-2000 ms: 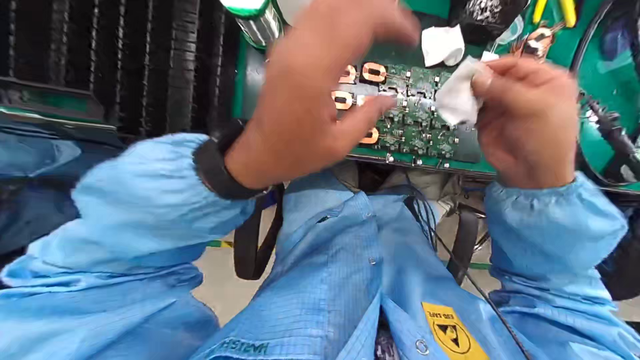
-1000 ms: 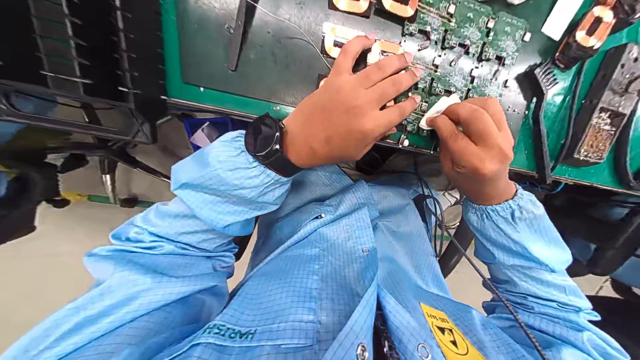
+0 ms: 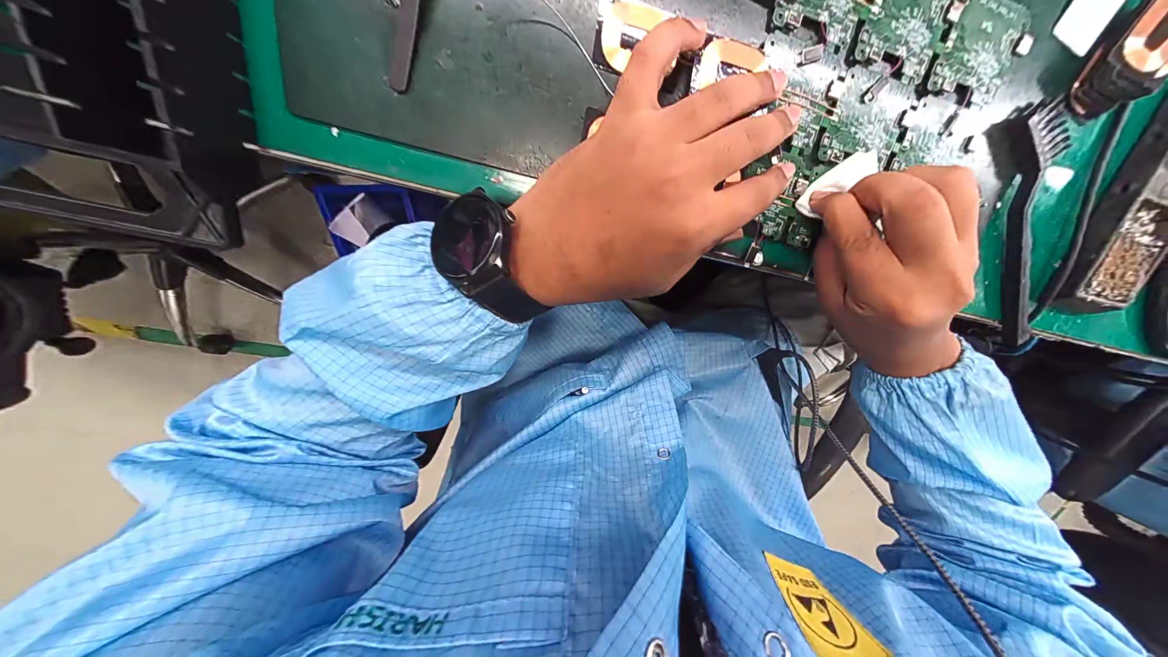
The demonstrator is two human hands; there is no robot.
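Observation:
Green circuit boards (image 3: pixel 899 55) lie as a panel on the dark mat, with copper coils (image 3: pixel 630 35) along their left side. My left hand (image 3: pixel 639 182), palm down with spread fingers, rests over the lower coils and the left edge of the boards. My right hand (image 3: pixel 899 255) pinches a folded white cloth or wipe (image 3: pixel 841 182) between thumb and fingers at the lower edge of the boards. The cloth touches the boards there. My palm hides part of the coils.
A black anti-static brush (image 3: pixel 1027 201) lies right of the boards. Beyond it are a coil stack (image 3: pixel 1118 68), a white piece (image 3: pixel 1086 23) and a container of metal bits (image 3: pixel 1127 251). Black tweezers or a similar tool (image 3: pixel 402 46) lie at upper left. A blue bin (image 3: pixel 365 214) sits below the bench edge.
My left hand, raised over the bench two seconds ago, has come down onto the coils and boards. My right hand has brought the white cloth down to the boards' lower edge. The view has shifted.

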